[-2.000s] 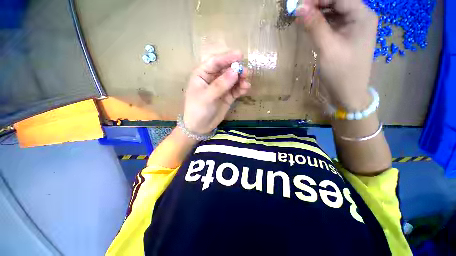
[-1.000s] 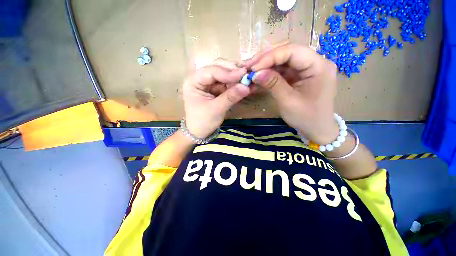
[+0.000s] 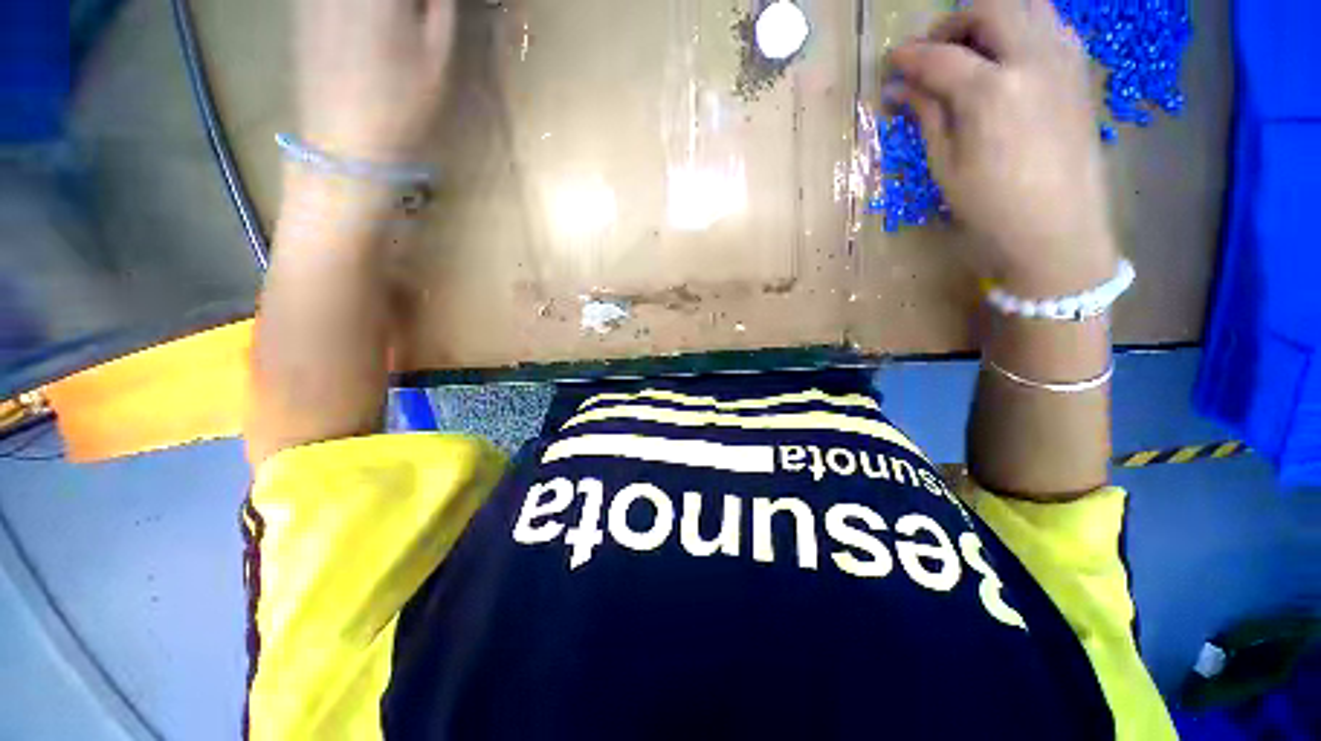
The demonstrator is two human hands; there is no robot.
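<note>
Many small blue plastic pieces (image 3: pixel 1134 55) lie in a loose pile at the upper right of the cardboard-covered table. My right hand (image 3: pixel 1000 130) is over the near left part of this pile, its fingers bent; I cannot tell whether they hold a piece. My left hand (image 3: pixel 374 73) is at the upper left, blurred and cut off by the top edge, so its fingertips and anything in them are hidden. A flat white disc (image 3: pixel 782 29) with dark specks around it lies at the top centre.
A small white scrap (image 3: pixel 603 313) lies near the table's front edge. An orange bin or tray (image 3: pixel 152 388) is at the left edge. A large blue bin (image 3: pixel 1275 246) stands at the right. A dark curved surface with a metal rim (image 3: pixel 217 138) is at the left.
My hands have parted from the centre, where they held a small blue and white part together. My left hand has moved up and left, my right hand up and right to the blue pile.
</note>
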